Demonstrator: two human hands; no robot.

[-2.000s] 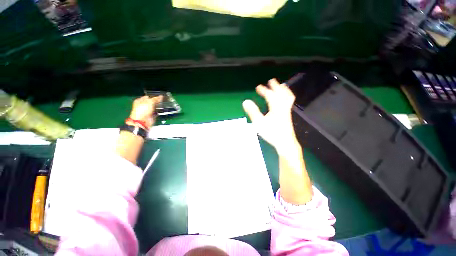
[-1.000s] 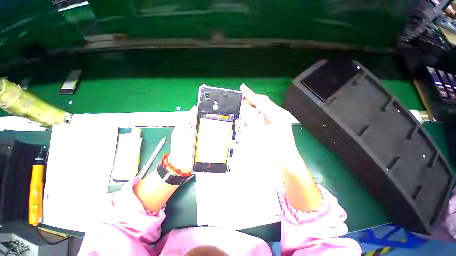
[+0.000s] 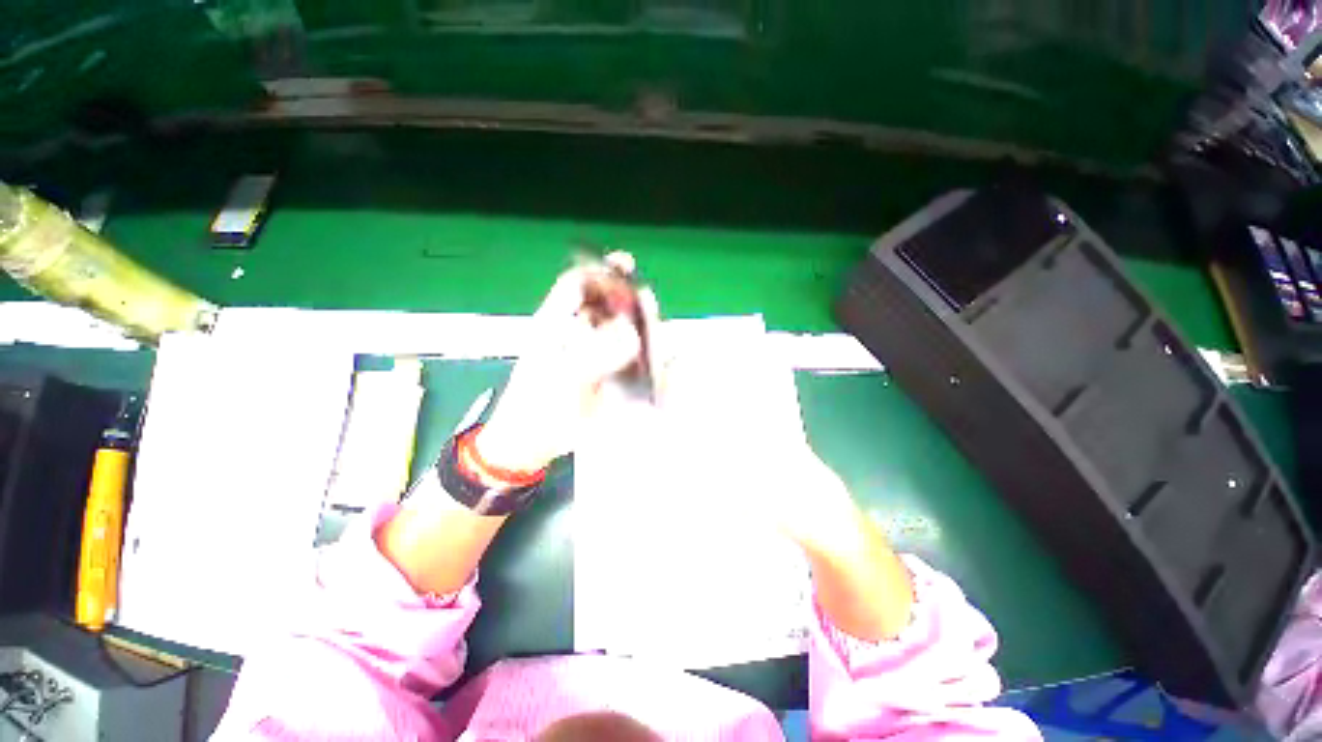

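The smartphone (image 3: 642, 345) is turned nearly edge-on above the white paper sheet (image 3: 682, 609) and is blurred. My left hand (image 3: 555, 370), with a black strap and red cord at the wrist, is closed around it. My right hand (image 3: 740, 435) is to the right of the phone, washed out against the paper; its fingers cannot be made out, nor whether they touch the phone.
A black phone tray (image 3: 1145, 420) lies slanted at right, with a dark phone (image 3: 983, 249) in its top pocket. At left are a record sheet (image 3: 232, 478), a yellow-edged pad (image 3: 380, 435) and an orange-handled tool (image 3: 102, 536). A small unit (image 3: 242, 210) lies on the green strip.
The phone was fetched from the green strip by my left hand, then held back-up in both hands; now it is turned edge-on. A dark phone has appeared in the tray's top pocket.
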